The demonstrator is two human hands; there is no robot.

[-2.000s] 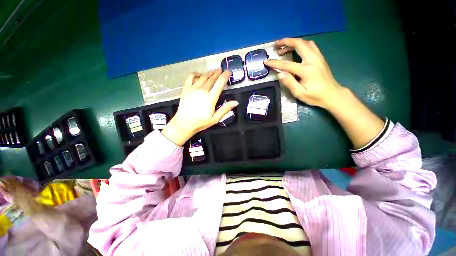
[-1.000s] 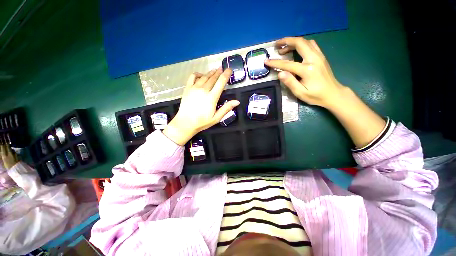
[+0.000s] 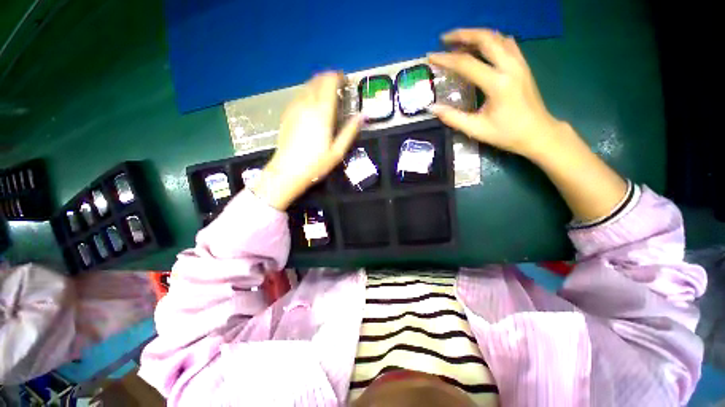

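Two smartwatch bodies lie side by side on the pale strip [image 3: 254,125], the left one [image 3: 376,98] and the right one [image 3: 415,89], both with green and white lit screens. My left hand [image 3: 314,131] is just left of the pair, fingers apart, slightly blurred. My right hand [image 3: 497,95] is at the right of the pair, thumb and fingers spread around the right device's side; contact is unclear. The black foam tray [image 3: 366,222] lies nearer me, holding several devices, one tilted [image 3: 361,168] and one at the right [image 3: 415,157]. My left arm hides part of it.
The blue work mat [image 3: 358,32] is at the far side. Filled neighbouring trays stand at the left [image 3: 107,219] and far left [image 3: 22,191]. Another person's pale sleeve [image 3: 36,318] shows at the lower left. Red tray parts [image 3: 274,284] show beside my left sleeve. The green bench top [image 3: 540,222] surrounds the tray.
Both hands have lifted their fingertips off the two screens and moved outward. The screens changed from mostly white and dark to green and white. The other person at the lower left has shifted.
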